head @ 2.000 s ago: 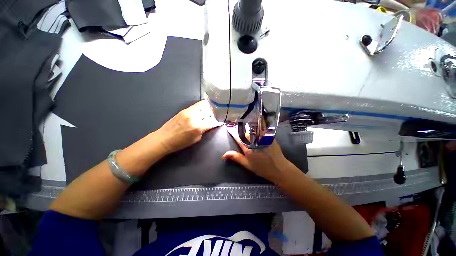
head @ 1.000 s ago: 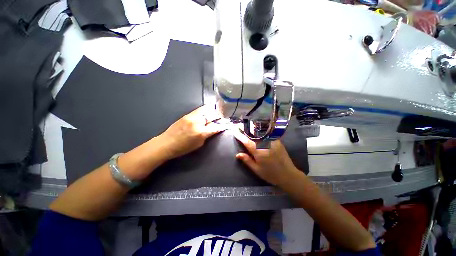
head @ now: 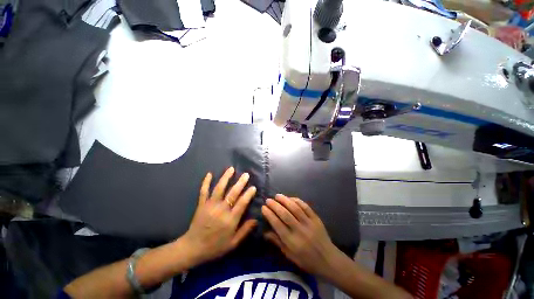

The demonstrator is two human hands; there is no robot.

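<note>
A charcoal garment panel lies flat on the white table, its curved cut-out at the upper left, its lower part reaching over the table's front edge. A narrow dark slit line runs down the panel from the needle area. My left hand lies palm down on the panel left of this line, fingers spread. My right hand lies flat just right of the line, fingers together. The sewing machine head stands above the panel's top edge. The presser foot area is too bright to make out.
Dark cut-piece stacks lie at the left, more pieces at the top. A measuring tape strip runs along the table's front edge. A hanging lever with a black knob is at the right. Red baskets stand below right.
The panel has moved toward me, out from beside the machine head. Both hands have left the needle area and now lie lower on the panel. The view has shifted somewhat.
</note>
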